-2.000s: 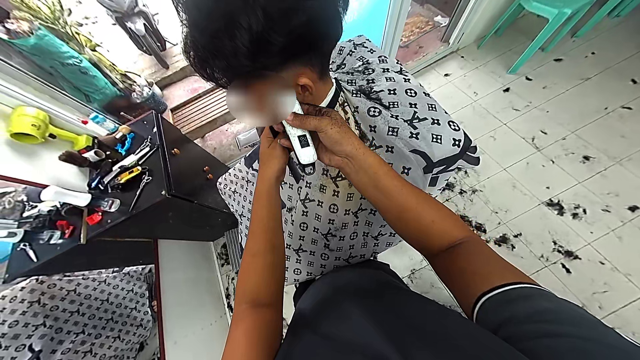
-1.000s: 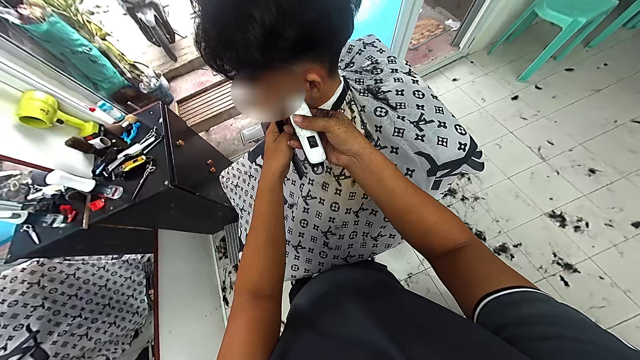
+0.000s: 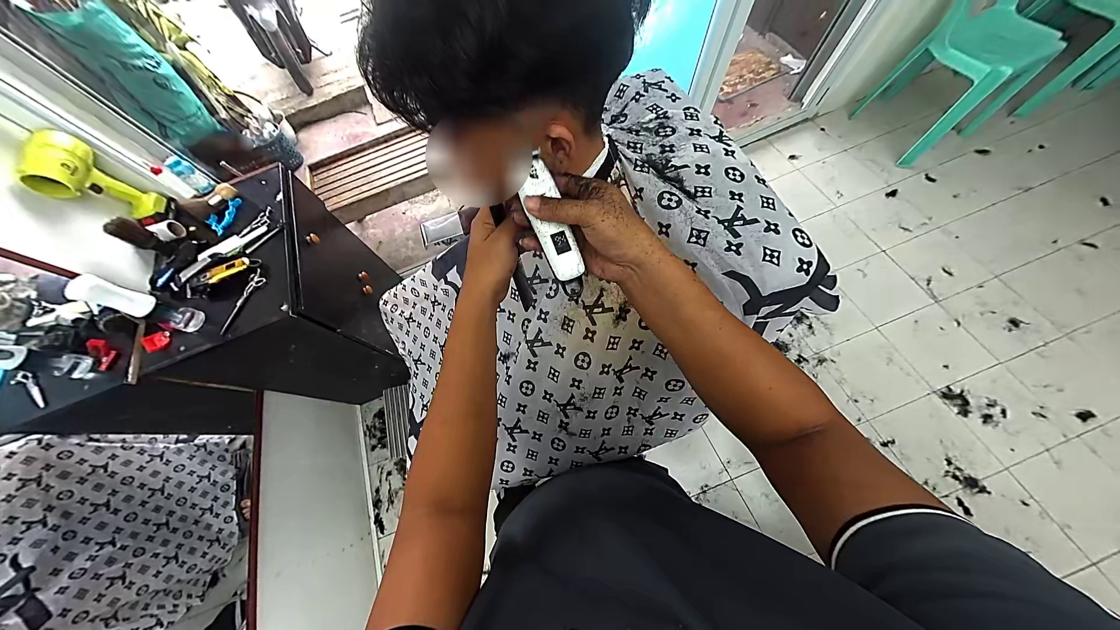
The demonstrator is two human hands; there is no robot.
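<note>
A seated person with dark hair (image 3: 499, 61) wears a white barber cape (image 3: 569, 376) with a black pattern, dusted with cut hair. My right hand (image 3: 604, 223) grips a white cordless hair clipper (image 3: 553, 229), its head up against the side of the person's face in front of the ear. Close beside it, my left hand (image 3: 494, 249) is closed on a black comb (image 3: 523, 284), whose lower part sticks out below the fingers. The rest of the comb is mostly hidden by my fingers.
At left a black counter (image 3: 328, 280) holds scissors (image 3: 245, 300), a brush (image 3: 129, 234), a spray bottle (image 3: 109, 295) and other tools. A yellow-green hair dryer (image 3: 57, 164) is beside the wall. Cut hair (image 3: 967, 404) lies on the tiled floor; green plastic chairs (image 3: 989, 52) stand upper right.
</note>
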